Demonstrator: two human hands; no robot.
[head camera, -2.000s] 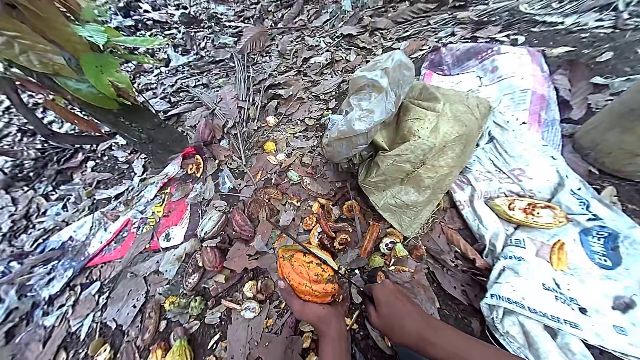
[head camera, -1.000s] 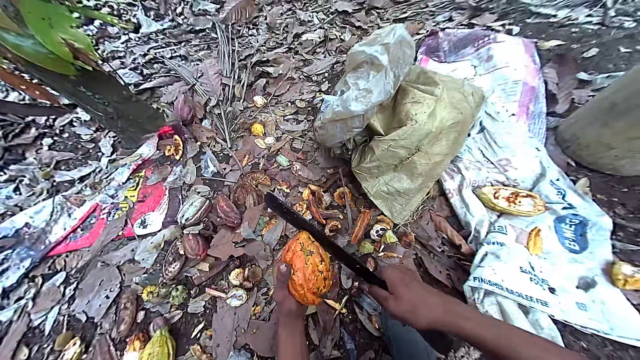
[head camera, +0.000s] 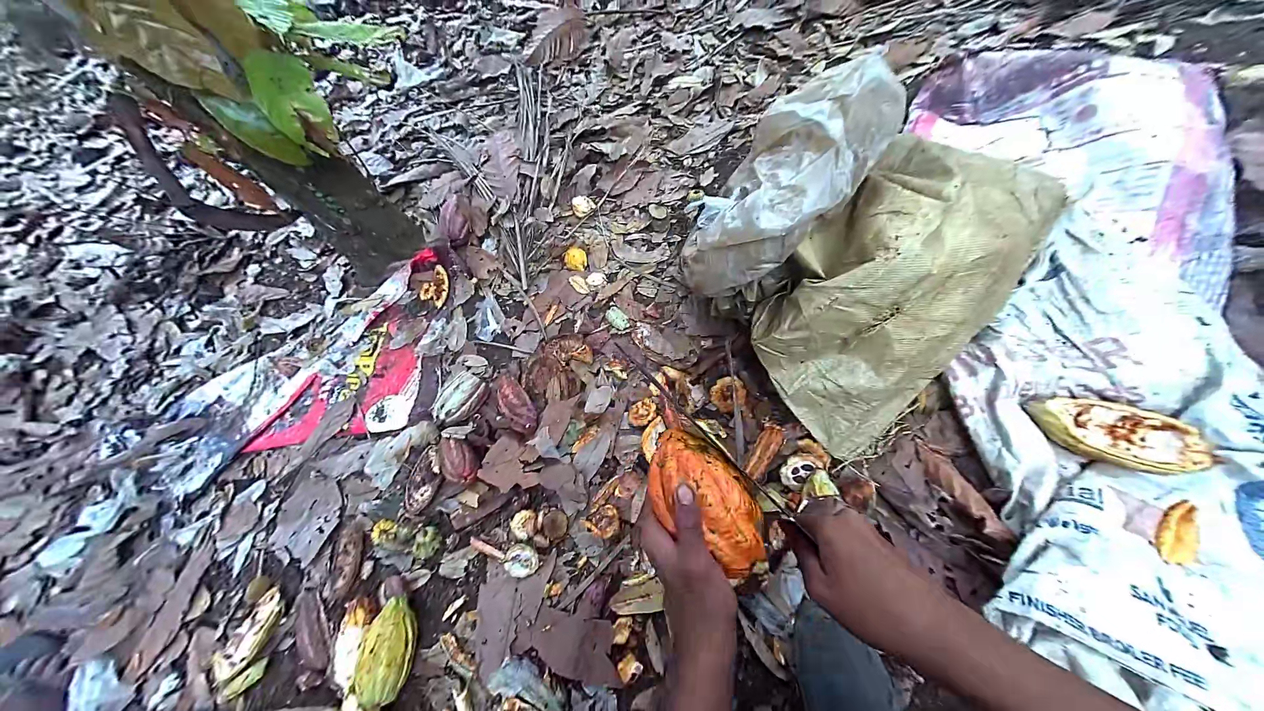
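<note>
An orange cacao pod (head camera: 706, 499) rests in my left hand (head camera: 689, 573), the thumb on its near left side. My right hand (head camera: 834, 548) is closed around the handle of a long dark blade, a machete (head camera: 726, 444). The machete runs up and left from that hand along the pod's upper right side, seen nearly edge-on; whether it has cut in I cannot tell. Opened pod pieces (head camera: 729, 394) lie on the ground just beyond the pod. A cut pod half (head camera: 1126, 434) lies on the white woven sack (head camera: 1076, 513) at the right.
A tan sack (head camera: 908, 286) and a clear plastic bag (head camera: 805, 168) stand bunched beyond my hands. A tree trunk (head camera: 346, 212) rises at the upper left, near a red torn sack (head camera: 390, 380). Yellow-green pods (head camera: 385, 652) and dark pods (head camera: 515, 403) lie among dry leaves.
The machete, shown broadside across the top of the pod one second ago, now lies nearly edge-on along the pod's right side. The pod has tilted in my left hand.
</note>
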